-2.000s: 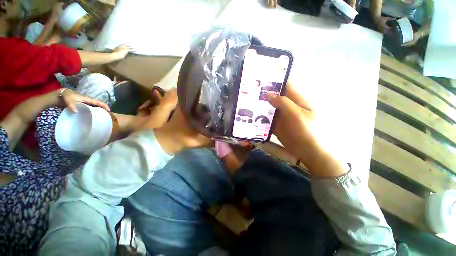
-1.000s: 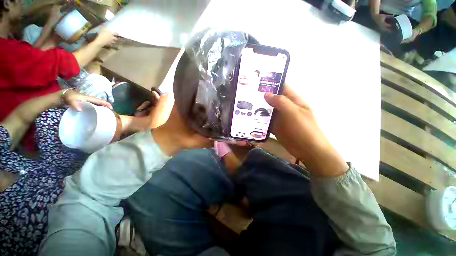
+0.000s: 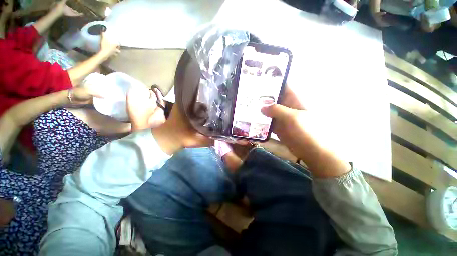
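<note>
A smartphone [image 3: 258, 95] with a bright screen of small pictures is upright in my right hand [image 3: 293, 122], my thumb on the screen. Behind and left of it is a dark round item [image 3: 188, 90], wider than a hand. Crinkled clear plastic [image 3: 220, 75] covers part of it. My left hand [image 3: 178, 127] is at the lower left edge of the dark item and holds it; its fingers are mostly hidden behind it. Both items are above my jeans-clad knees.
A white sheet [image 3: 346, 100] lies on the platform of wooden slats [image 3: 418, 130]. A white round tub [image 3: 443, 207] is at the right edge. At left, a person in patterned clothes holds a white item [image 3: 118, 95]; a person in red reaches to a ring-like white item [image 3: 92, 35].
The pictures on the phone screen have shifted upward and my thumb is lower on it. The neighbour's white item at left has moved right and up. The person in red has moved an arm.
</note>
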